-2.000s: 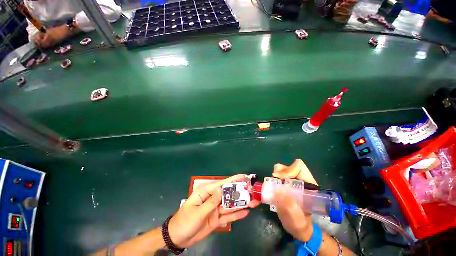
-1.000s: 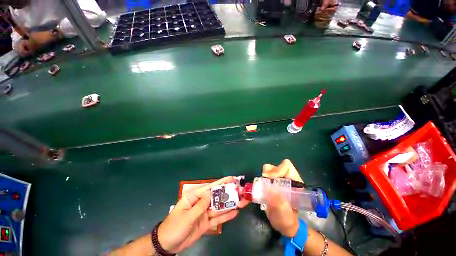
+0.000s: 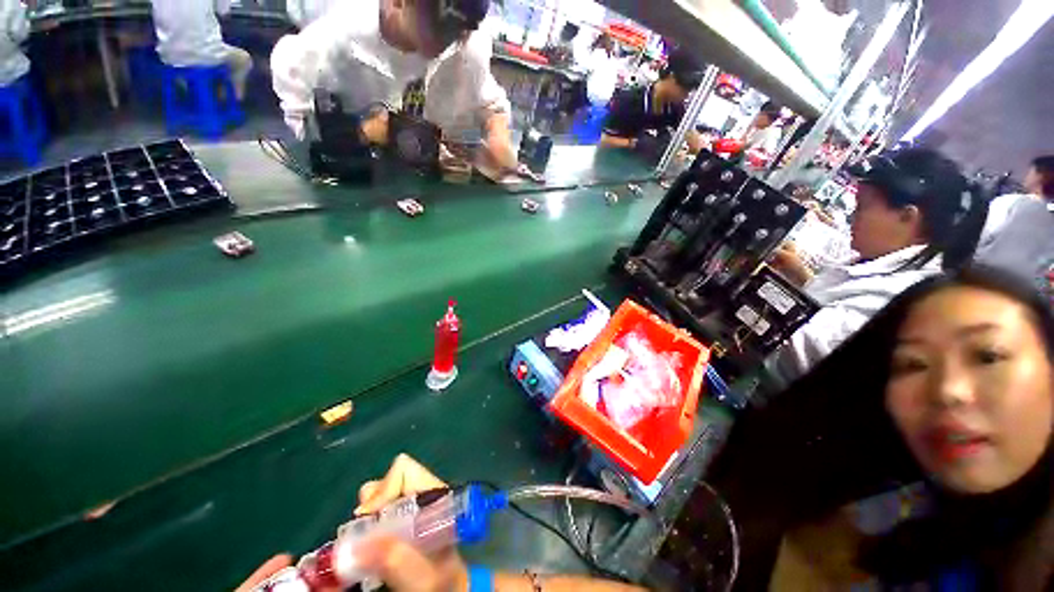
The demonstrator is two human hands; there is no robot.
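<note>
My right hand (image 3: 405,544) is closed around a clear dispensing syringe (image 3: 430,517) at the bottom. The syringe has a red lower end pointing down-left and a blue cap (image 3: 480,512) with a clear hose running right. Of my left hand (image 3: 269,569), only a bit of finger shows at the bottom edge, beside the red end. A pale piece lies there, mostly cut off; I cannot tell if the left hand holds it. A red spare syringe (image 3: 446,343) stands upright on a pale base near the belt edge.
A red bin (image 3: 676,434) with plastic bags sits over a blue controller (image 3: 535,374). A yellow block (image 3: 336,413) lies by the belt edge. Small modules (image 3: 235,244) and a black tray (image 3: 104,197) are beyond. A dark machine (image 3: 711,237) and a person are at right; others sit across.
The view has swung right and up, so more of the line and people show. The left hand, module, red-brown pad and left machine have gone mostly or fully out of view.
</note>
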